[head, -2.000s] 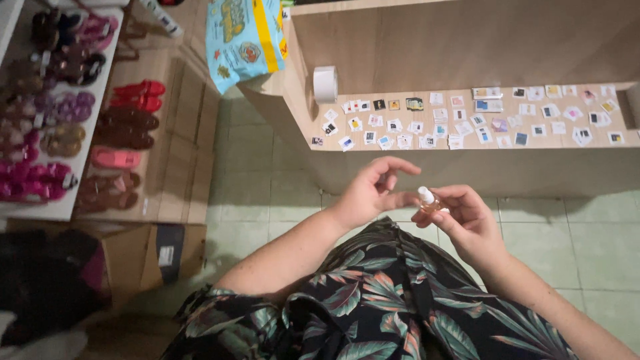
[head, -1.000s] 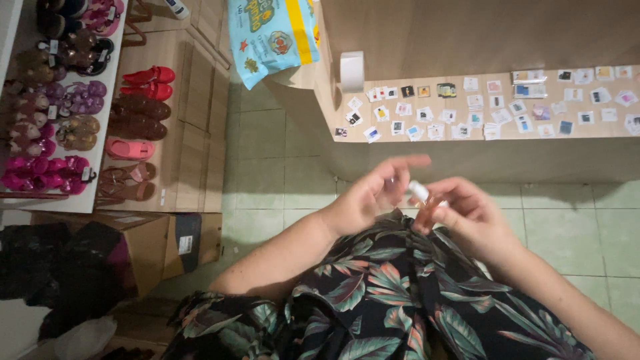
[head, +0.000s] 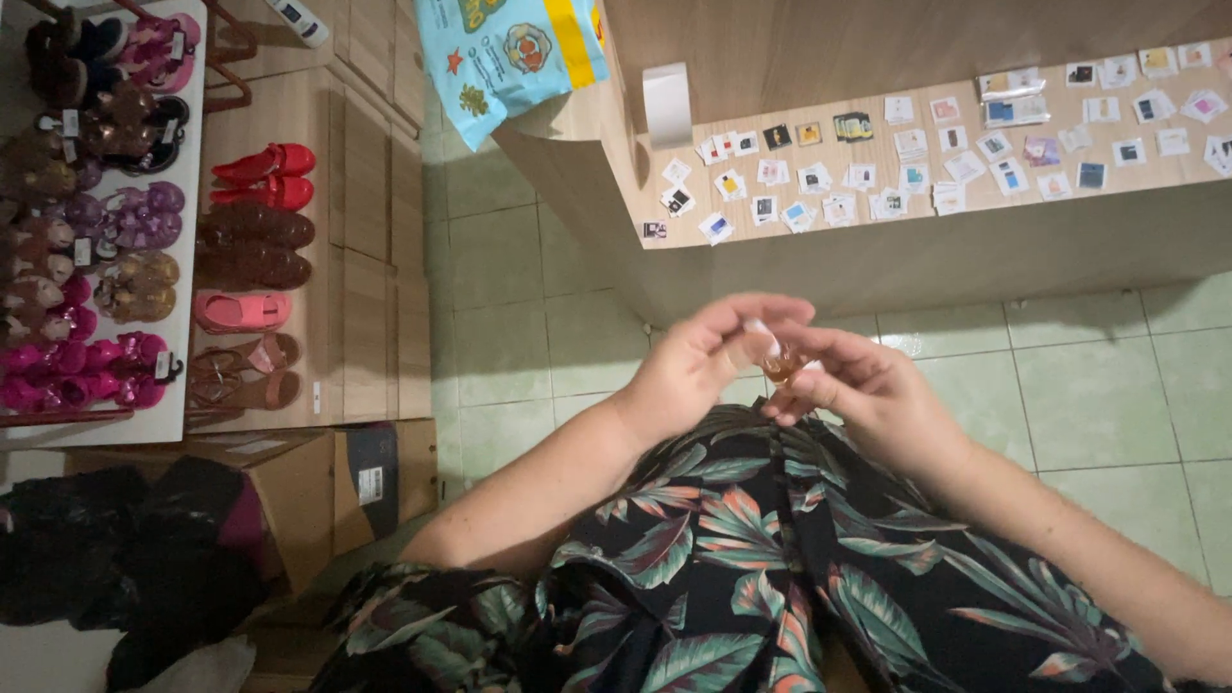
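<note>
Between my two hands is a small clear bottle (head: 778, 366) of amber liquid with a white cap (head: 761, 337), tilted over my lap. My right hand (head: 847, 380) grips the bottle's body between thumb and fingers. The thumb and curled fingers of my left hand (head: 707, 351) are at the white cap; blur hides how firmly they press on it. Beyond the hands, small printed picture cards or stickers (head: 815, 178) lie in rows and little stacks on a wooden shelf (head: 664, 236). A white paper roll (head: 667, 104) is at the shelf's left end.
A light blue printed bag (head: 510, 58) rests on the unit's left corner. Further left, several pairs of shoes (head: 260, 178) stand on a wooden surface and a white shelf (head: 192, 241). Cardboard boxes (head: 294, 500) and black plastic bags (head: 125, 549) are at lower left. Green floor tiles (head: 1088, 414) show between.
My left hand, with its fingers apart from the cap earlier, has closed in around the white cap. My right hand keeps hold of the bottle. The view has shifted somewhat.
</note>
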